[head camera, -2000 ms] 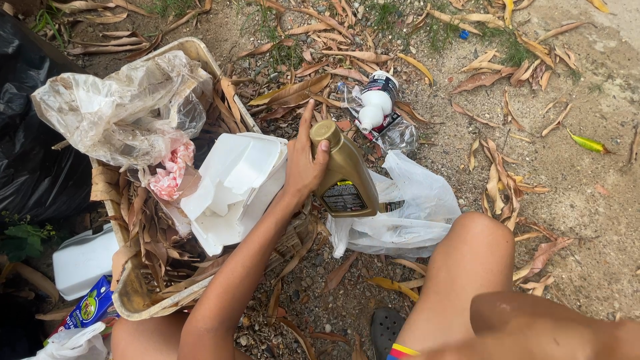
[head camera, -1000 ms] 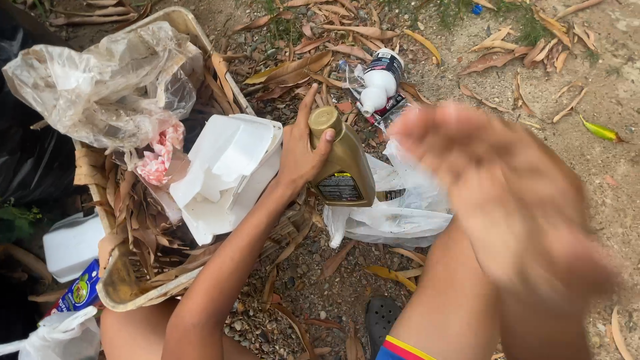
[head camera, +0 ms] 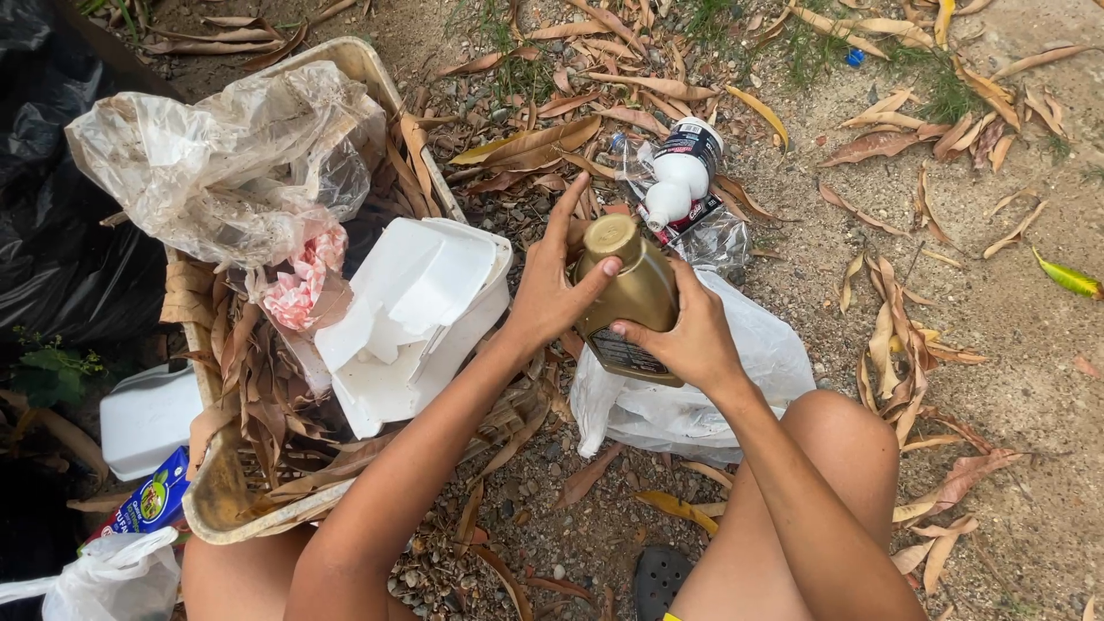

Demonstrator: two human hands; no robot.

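A gold plastic bottle [head camera: 634, 297] with a cap and a dark label is held upright between both my hands. My left hand [head camera: 552, 280] grips its left side near the neck, thumb across the front. On the lower right side lies my right hand [head camera: 694, 336], its thumb over the front. Beneath the bottle, a white plastic bag [head camera: 733, 379] rests on the ground. Just beyond are a white plastic bottle [head camera: 686, 168] with a black label and a crumpled clear plastic bottle [head camera: 720, 241]. White foam containers [head camera: 410, 310] sit in the crate to the left.
A dirty plastic crate [head camera: 203, 483] holds dry leaves, a clear plastic bag [head camera: 233, 164] and crumpled red-and-white paper [head camera: 306, 280]. Left of it are a black bag [head camera: 60, 190], a foam container [head camera: 151, 423], a blue packet [head camera: 159, 496] and a tied white bag [head camera: 121, 578].
My right hand, raised and blurred at the right one second ago, has come to the gold bottle and taken hold of it. My left hand keeps its hold.
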